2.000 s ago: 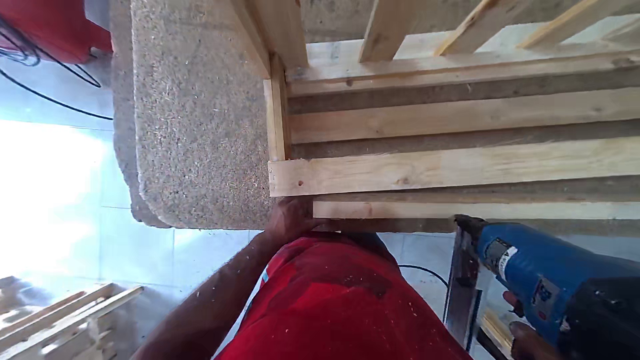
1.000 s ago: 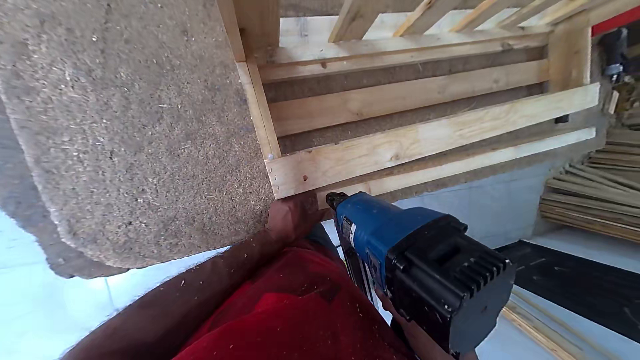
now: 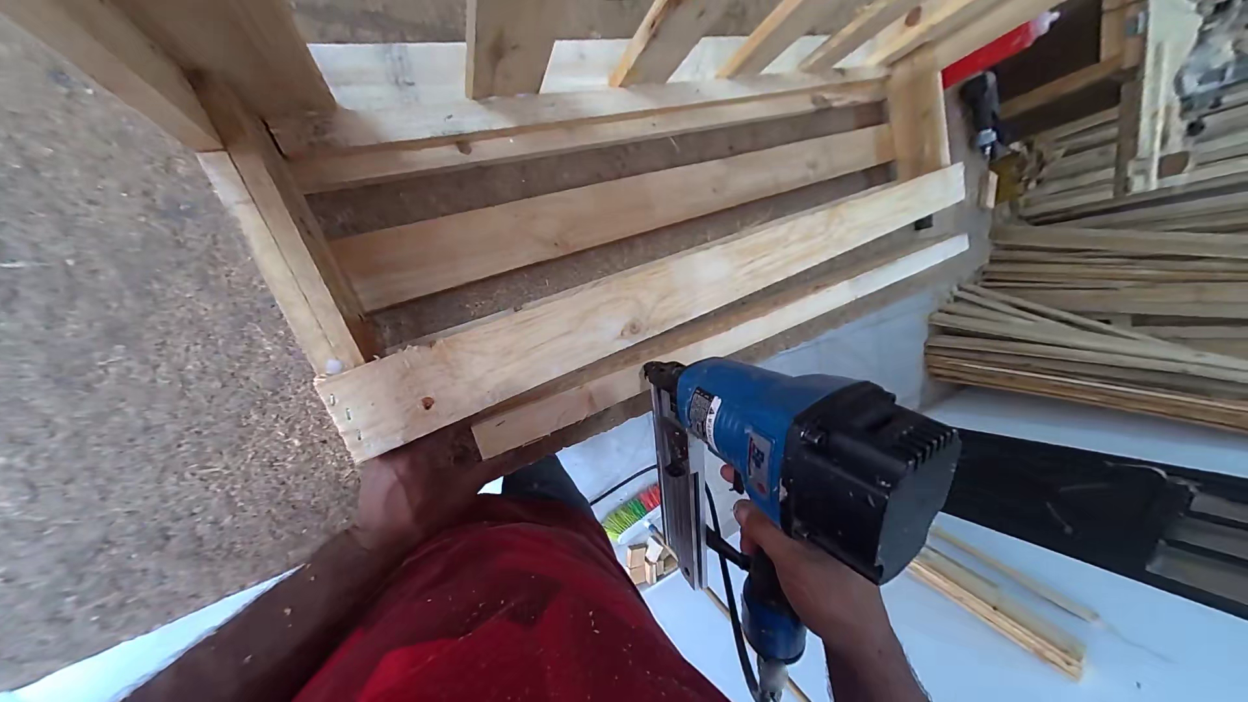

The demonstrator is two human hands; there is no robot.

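My right hand (image 3: 804,575) grips the handle of a blue and black pneumatic nailer (image 3: 780,439), its nose beside the near edge of a narrow wooden slat (image 3: 702,341). My left hand (image 3: 414,487) is under the left end of a wider pine slat (image 3: 624,327), at the workbench edge; its fingers are hidden beneath the wood. That wider slat lies across the end of a short wooden frame piece (image 3: 292,244), with staples or nail heads showing near its corner. Behind are another slat (image 3: 604,219) and upright slats (image 3: 507,49) of the same wooden frame.
The frame lies on a chipboard-like worktop (image 3: 166,390). Stacked wooden strips (image 3: 1092,341) are at the right, a black board (image 3: 1063,497) and loose strips (image 3: 1004,604) below them. An air hose (image 3: 726,595) hangs by the nailer. A green and red brush (image 3: 634,512) is on the floor.
The view has swung to the right. Two seconds ago the nailer was far right of my left hand; by one second ago it was close beside it, and now the gap is wider again.
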